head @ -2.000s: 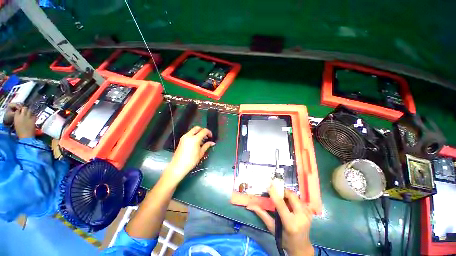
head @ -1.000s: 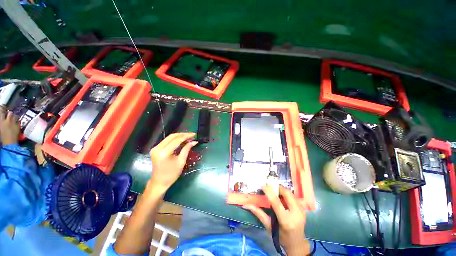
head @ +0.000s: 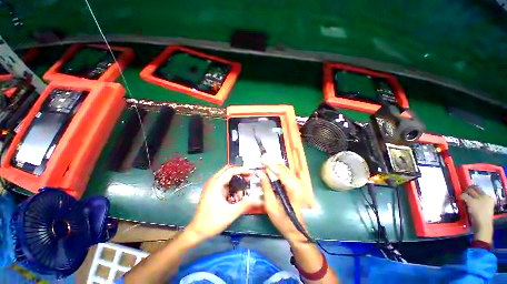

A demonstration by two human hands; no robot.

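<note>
The open tablet (head: 251, 133) with its silver battery lies in an orange-red foam tray (head: 297, 144) in front of me. My right hand (head: 284, 202) holds the soldering iron (head: 282, 194), its thin tip pointing up and away over the battery. My left hand (head: 219, 202) is curled over the tray's near left corner, its fingertips close to my right fingers. Dark and reddish bits show between the hands; whether my left fingers grip any of them is unclear. The hands hide the tablet's near end. A heap of red-wired components (head: 174, 173) lies to the left.
Three black strips (head: 195, 134) lie left of the tablet. On the right are a fume fan (head: 326, 135), a whitish cup (head: 346, 171) and a yellowish box (head: 400, 160). More trays lie behind and both sides. A blue fan (head: 60, 228) is lower left; another person's hand (head: 479, 205) is right.
My left hand has left the component heap and moved right to the tablet, beside my right hand. The iron's handle is now tilted, tip up-left. The view has shifted right.
</note>
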